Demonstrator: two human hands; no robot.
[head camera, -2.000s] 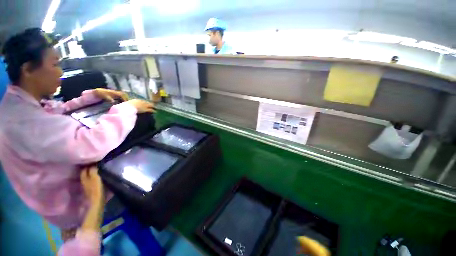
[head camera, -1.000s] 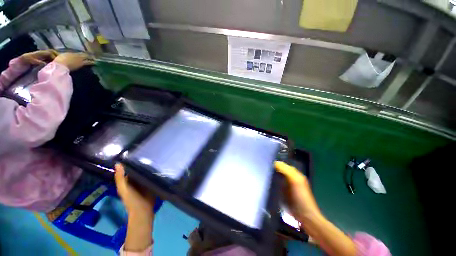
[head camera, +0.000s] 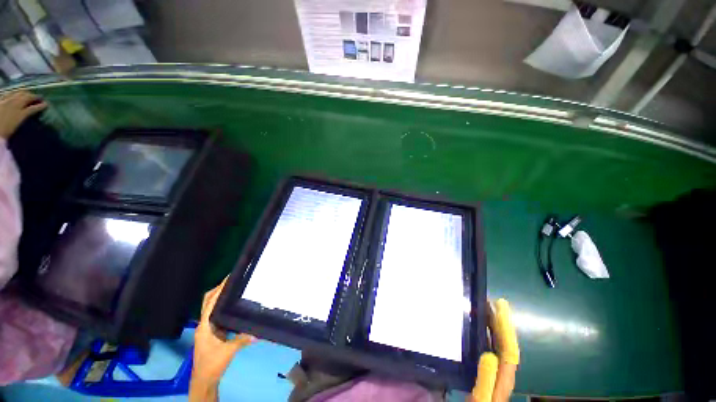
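A black tray (head camera: 365, 271) holds two tablets side by side, both with bright white screens: a left tablet (head camera: 306, 255) and a right tablet (head camera: 418, 283). My left hand (head camera: 213, 345) grips the tray's lower left corner. My right hand (head camera: 499, 349), with yellow finger cots, holds its lower right side; it is partly cut off by the bottom edge. The tray is at the front of the green mat; whether it touches the mat I cannot tell.
A stack of black trays (head camera: 184, 228) with dark-screened tablets stands at left. Short black leads (head camera: 548, 251) and a white bundle (head camera: 589, 255) lie at right. A dark mass (head camera: 691, 290) is at far right. Another person's hand (head camera: 17, 111) and pink sleeve show at the left edge.
The held tray has moved away from the left stack toward the right and levelled out. Both hands remain on it. The view has tilted down, and the neighbouring person is mostly out of the picture.
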